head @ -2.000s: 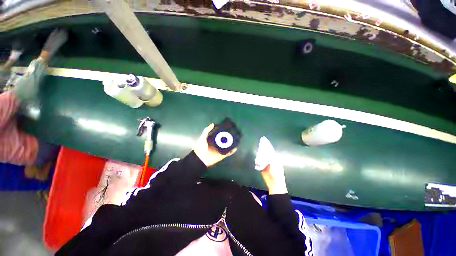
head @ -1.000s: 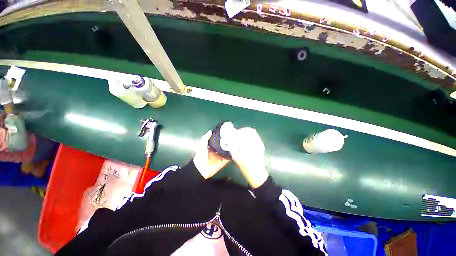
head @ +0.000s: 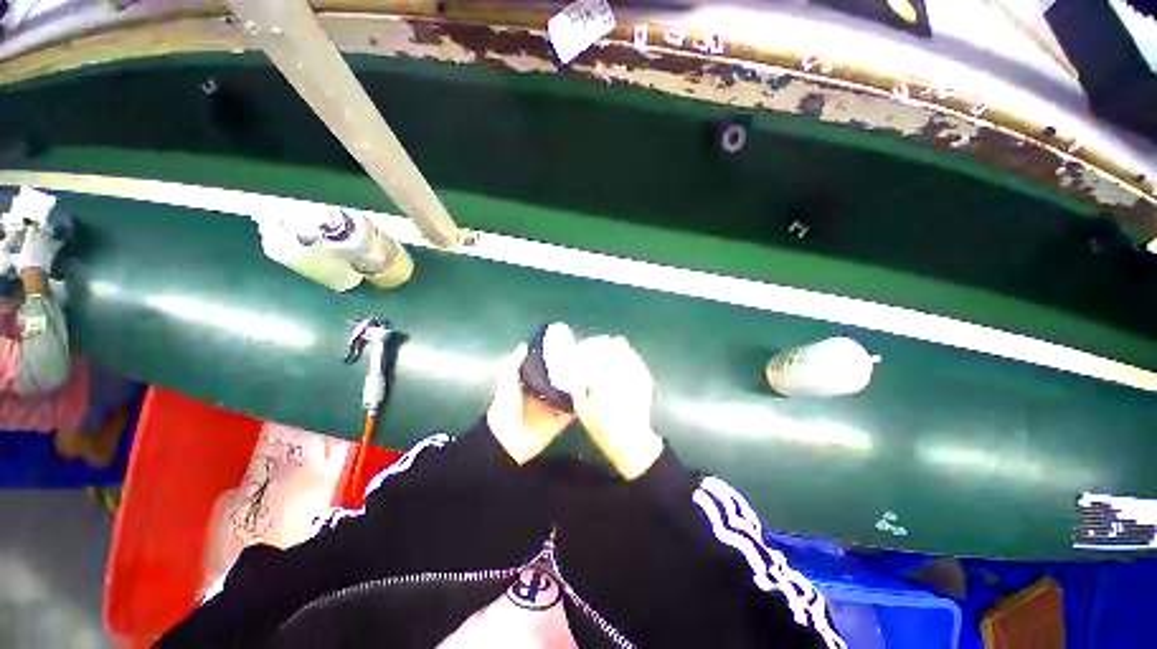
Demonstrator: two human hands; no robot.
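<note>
My left hand (head: 518,412) holds a black housing (head: 537,368) over the green bench, in front of my chest. My right hand (head: 617,396) is closed on a white wiping cloth (head: 558,350) and presses it against the housing's face. The two hands touch the housing from both sides. The cloth and my right fingers cover the ring face, so it cannot be seen. The cloth is hard to tell apart from the bright fingers.
An air blow gun (head: 372,361) lies left of my hands. Two bottles (head: 343,251) are by the metal post (head: 368,133). A squeeze bottle (head: 822,368) lies right. Red bin (head: 165,507) and blue bin (head: 907,609) flank me. Another worker's arm (head: 42,336) is at far left. Housings (head: 731,137) sit on the belt.
My right hand has moved left with the cloth, from beside the housing onto its face, covering the ring. Housings on the belt have shifted left. The other worker's arm has drawn back from the belt.
</note>
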